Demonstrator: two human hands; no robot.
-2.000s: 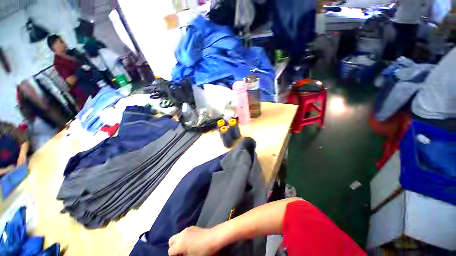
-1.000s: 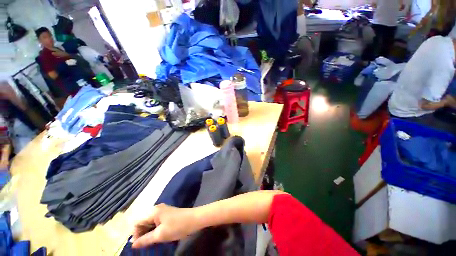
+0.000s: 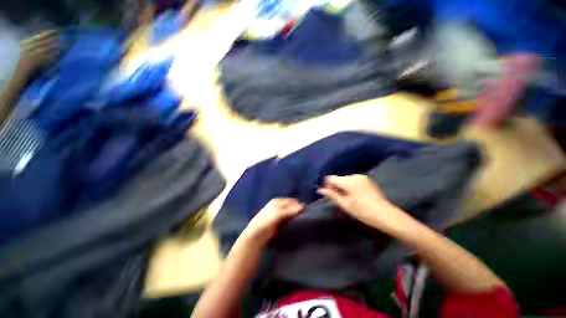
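Observation:
A grey and navy garment [image 3: 397, 180] lies spread over the table edge in front of me, navy part away from me and grey part nearer. My left hand [image 3: 270, 217] is at its middle, fingers bent on the cloth. My right hand [image 3: 354, 195] is just to the right and slightly farther, fingertips pinching the cloth. A short stretch of garment lies between the two hands. The frame is blurred, so no fastener or tool can be made out.
A loose navy and grey garment pile [image 3: 105, 205] is at the left. A flatter grey and navy pile [image 3: 298, 81] lies at the far side of the pale table [image 3: 248, 140]. Dark thread cones [image 3: 444, 124] and a pink cylinder [image 3: 506, 87] stand at right. Another person's hand [image 3: 37, 53] is at upper left.
The view has swung left and down. My left hand has come into view. My right hand has moved onto the middle of the garment, which now lies spread before me.

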